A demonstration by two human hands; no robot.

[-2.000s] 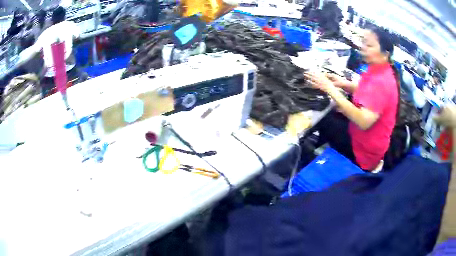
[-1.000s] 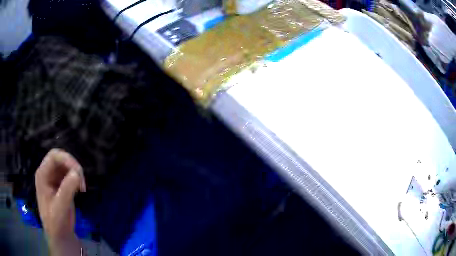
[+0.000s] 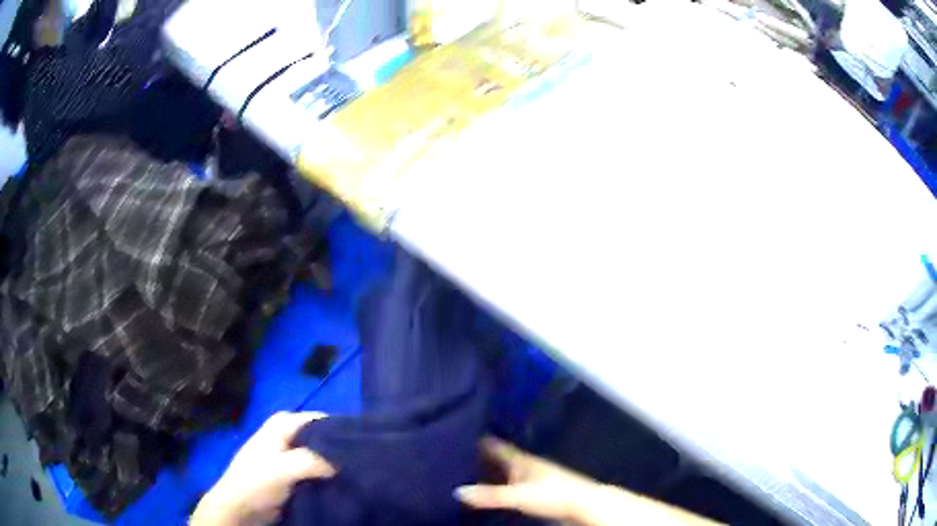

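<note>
A navy garment [image 3: 411,411] hangs below the front edge of the white table, over a blue crate. My left hand [image 3: 267,467] is at the lower left with its fingers closed on the navy cloth. My right hand [image 3: 524,483] is at the right side of the same cloth, fingers partly behind its edge, thumb in front. The cloth between the hands shows a fold or band across it. The lower part of the garment is cut off by the picture's bottom edge.
Brown plaid garments [image 3: 144,277] heap on the blue crate [image 3: 308,360] at left. The white table [image 3: 637,247] has yellow-brown tape [image 3: 432,103] at its far end. Scissors [image 3: 905,444] and the presser foot area [image 3: 904,334] show at the right edge.
The view has swung from the machine and a seated person to the table's taped end. Both hands are now on the navy cloth; one second ago one hand showed at lower left, off it.
</note>
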